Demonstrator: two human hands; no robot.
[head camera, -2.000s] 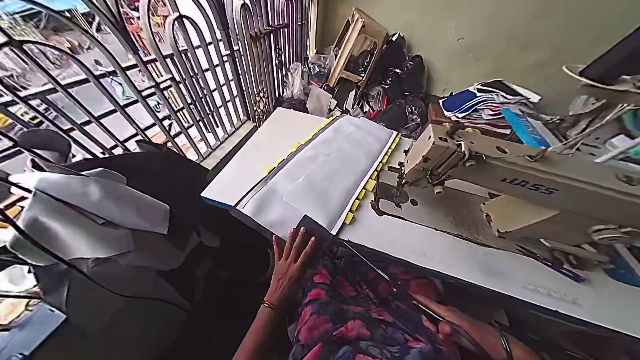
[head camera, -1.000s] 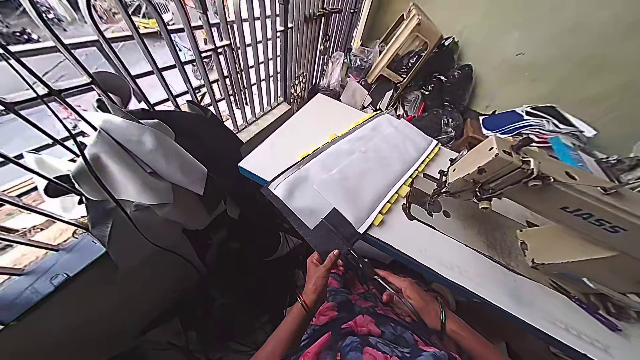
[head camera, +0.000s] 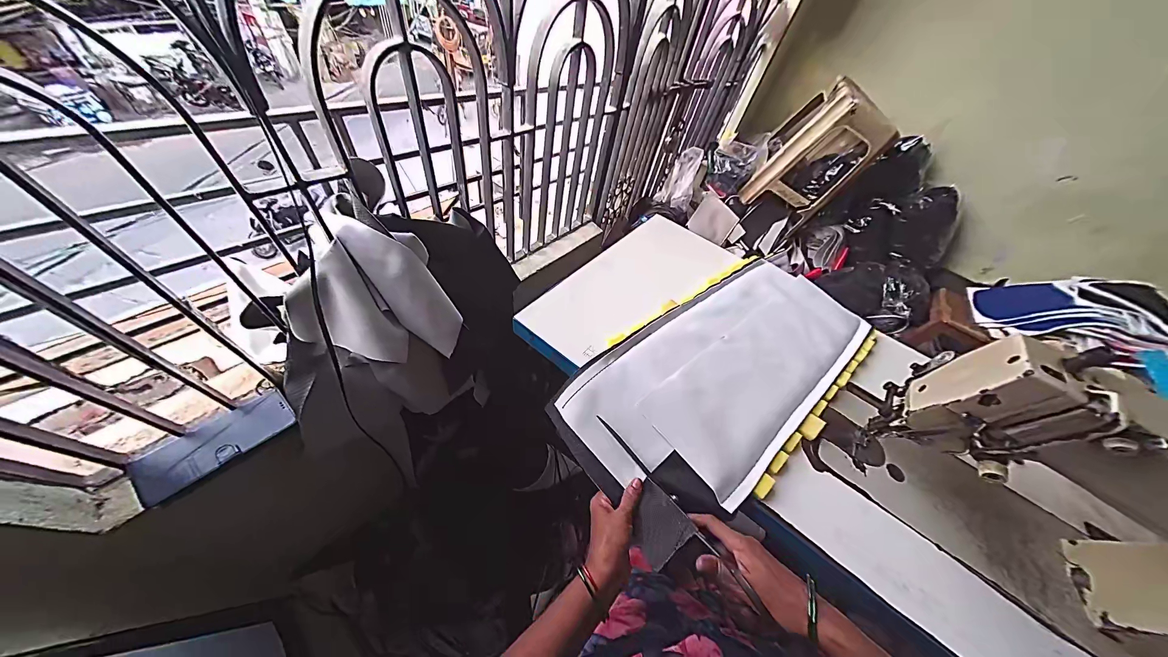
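Note:
My left hand (head camera: 613, 529) pinches the edge of a dark grey fabric piece (head camera: 662, 525) at the table's front edge. In my right hand (head camera: 748, 570) is a pair of scissors (head camera: 625, 443), its handles mostly hidden by the fingers. One long dark blade lies pointing up and left over the white panel; the other blade is hard to make out. The padded white fabric panel (head camera: 721, 365), with dark edging, rests on the white table (head camera: 630, 274). Yellow tabs (head camera: 812, 424) stick out along its two long sides.
An industrial sewing machine (head camera: 995, 388) stands on the right of the table. Metal window bars (head camera: 511, 137) rise behind. Grey and white fabric (head camera: 392, 310) is heaped at left. An overturned stool (head camera: 821, 137), black plastic bags (head camera: 922, 219) and folded blue and white cloths (head camera: 1031, 310) lie behind.
My left hand, spread flat on the panel's corner two seconds ago, now pinches the dark fabric. My right hand and the scissors have come up close to it. The view has turned left.

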